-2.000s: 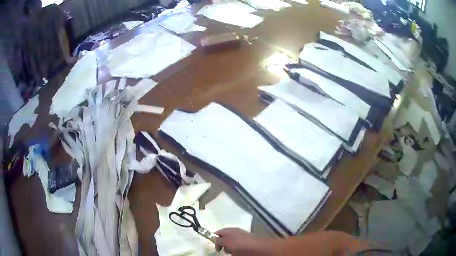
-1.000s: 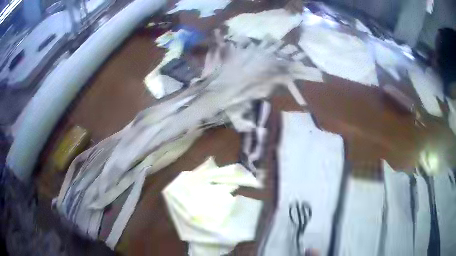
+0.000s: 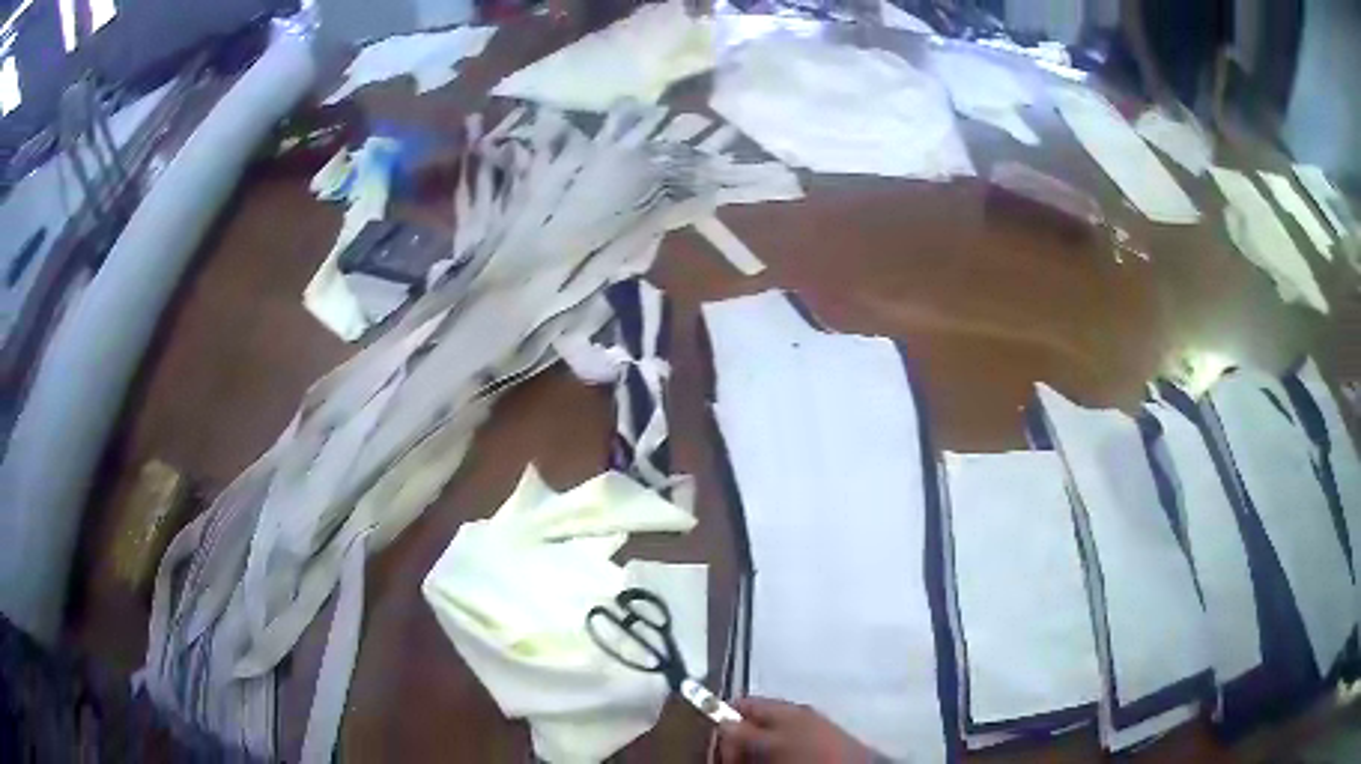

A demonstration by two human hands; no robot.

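Note:
My right hand [image 3: 791, 734] is at the bottom edge, partly cut off, and grips black-handled scissors [image 3: 667, 652] by the blade end. The loop handles point up and left, over a crumpled cream cloth scrap [image 3: 523, 597]. A long stack of white cut panels with navy edges [image 3: 828, 493] lies just right of the scissors. Shorter stacked white and navy panels [image 3: 1022, 582] lie in a row further right. My left hand is not in view.
A long bundle of white-beige strips [image 3: 388, 358] lies left of the cloth. Beyond are a yellow-brown block [image 3: 151, 523], a long white roll [image 3: 135, 299] and a dark block [image 3: 391, 251]. A reddish block [image 3: 1040, 197] and loose white pieces [image 3: 836, 105] lie on the far side.
The view has swung left, then partly back, bringing in the white roll and yellow-brown block. My right hand still holds the scissors. The cream cloth looks more bunched than two seconds ago.

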